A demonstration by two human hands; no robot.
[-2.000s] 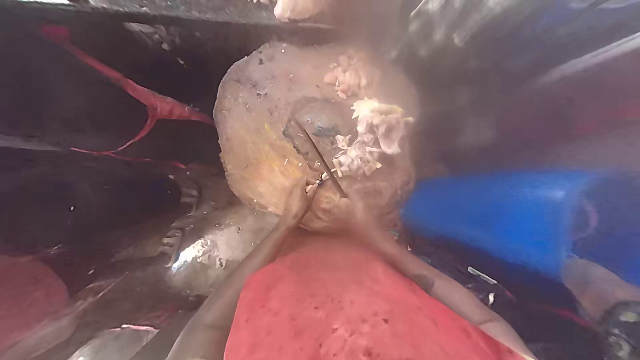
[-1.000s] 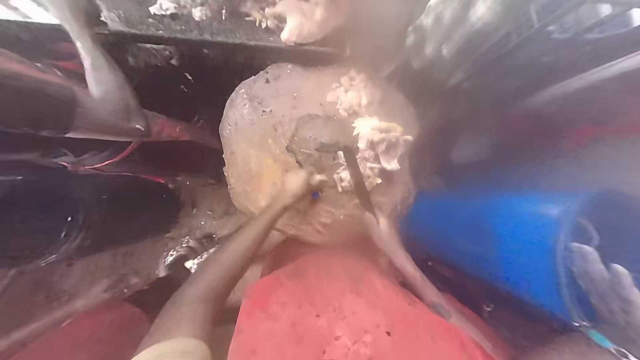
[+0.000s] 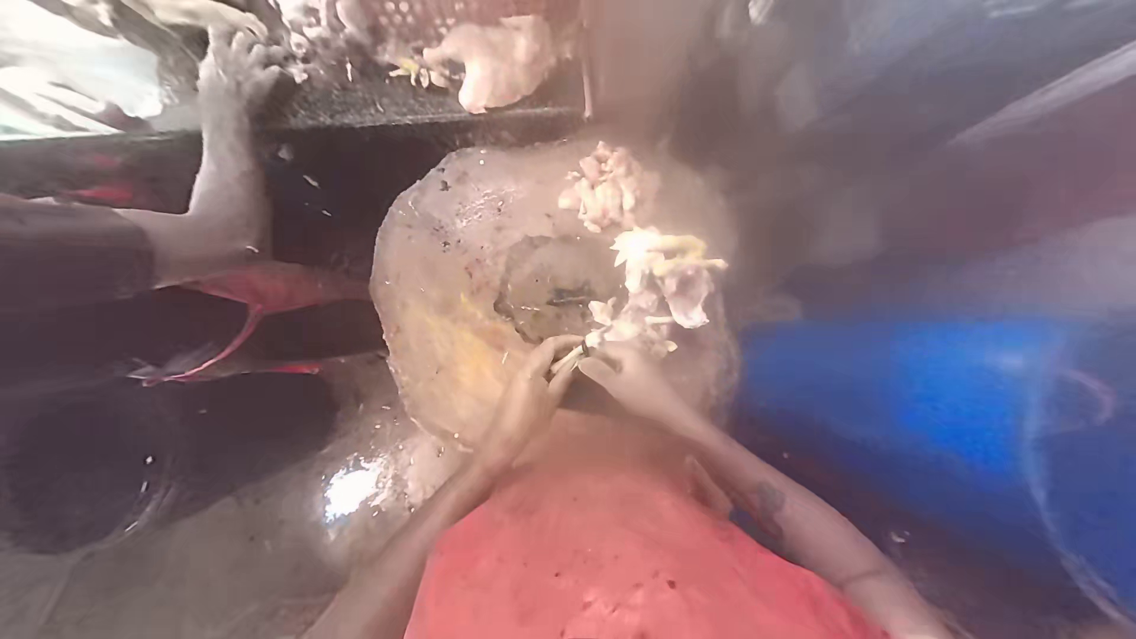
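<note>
A round chopping block [image 3: 453, 346], wet and worn, stands in front of me. My left hand [image 3: 537, 373] is at its near edge, fingers closed on a small pale piece of meat [image 3: 570, 358]. Right beside it, my right hand [image 3: 626, 377] touches the same piece with its fingertips; whether it also grips something else is hidden. A small dark bit shows between the hands. Pale meat pieces [image 3: 657, 275] lie on the block's right side, with a pinkish heap [image 3: 608, 186] behind them. No knife blade can be made out.
A blue plastic barrel [image 3: 923, 390] lies at the right. Another person's hand [image 3: 235, 67] and arm reach in at the upper left, over a dark counter edge [image 3: 390, 106] with more pale meat [image 3: 501, 62] on it. Red strips [image 3: 257, 288] show left of the block.
The long dark blade-like tool seen over the block earlier no longer shows. My hands have come together at the near edge. Another person's hand at the right has gone from view.
</note>
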